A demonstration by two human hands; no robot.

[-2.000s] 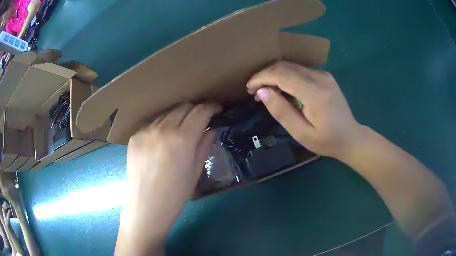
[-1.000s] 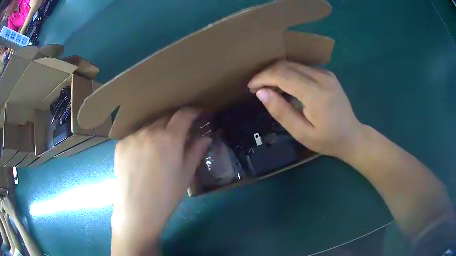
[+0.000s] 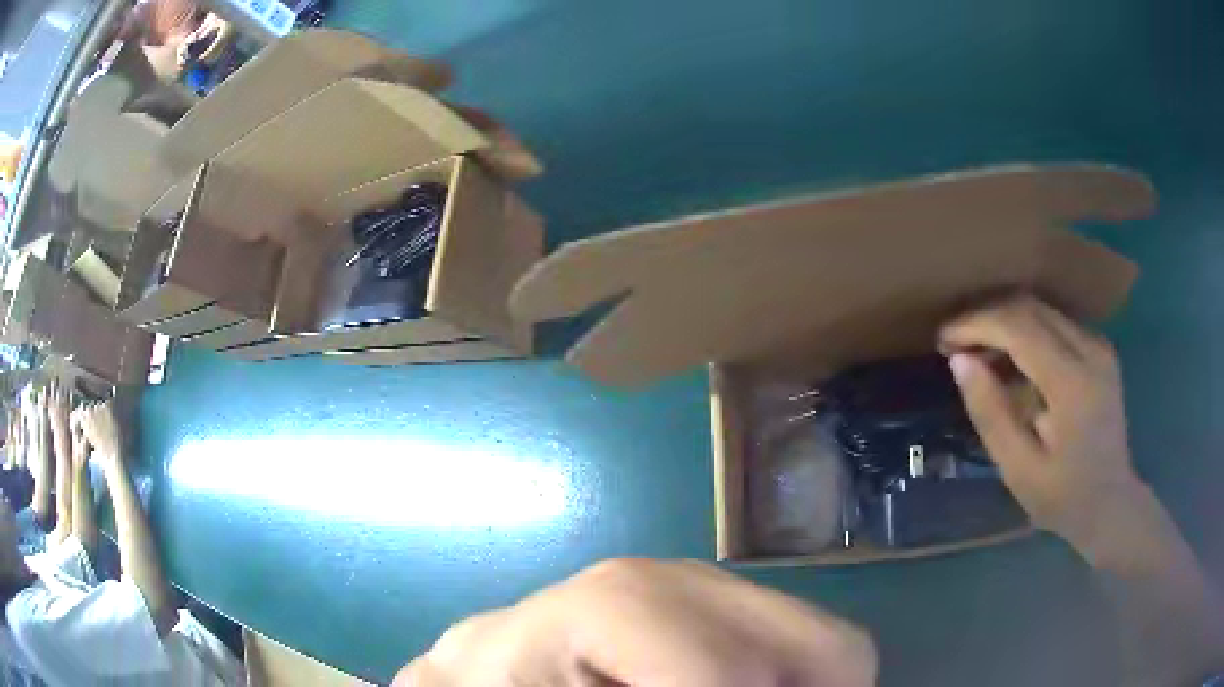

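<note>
An open brown mailer box (image 3: 726, 463) lies at the right, its lid (image 3: 859, 262) standing up behind it. Inside are a black power adapter (image 3: 946, 513) with a silver prong showing, a coiled black cable (image 3: 859, 416) behind it, and a clear plastic bag (image 3: 795, 483) at the left end. My right hand (image 3: 1040, 403) is at the box's right end, thumb and fingers bent over its inside; whether it grips anything is hidden. My left hand (image 3: 658, 638) is in front of the box, cut off by the bottom edge, its fingertips out of sight.
Other open brown boxes (image 3: 463, 255) stand grouped at the upper left, one holding black cable (image 3: 400, 235) and a black block. Another person's arms and light sleeve (image 3: 101, 611) show at the lower left. A carton edge (image 3: 289, 664) shows at the bottom left. Light glares on the green table (image 3: 618, 403).
My left hand has left the box and moved down to the bottom edge. The view has swung left, so the box appears farther right. My right hand remains at the box.
</note>
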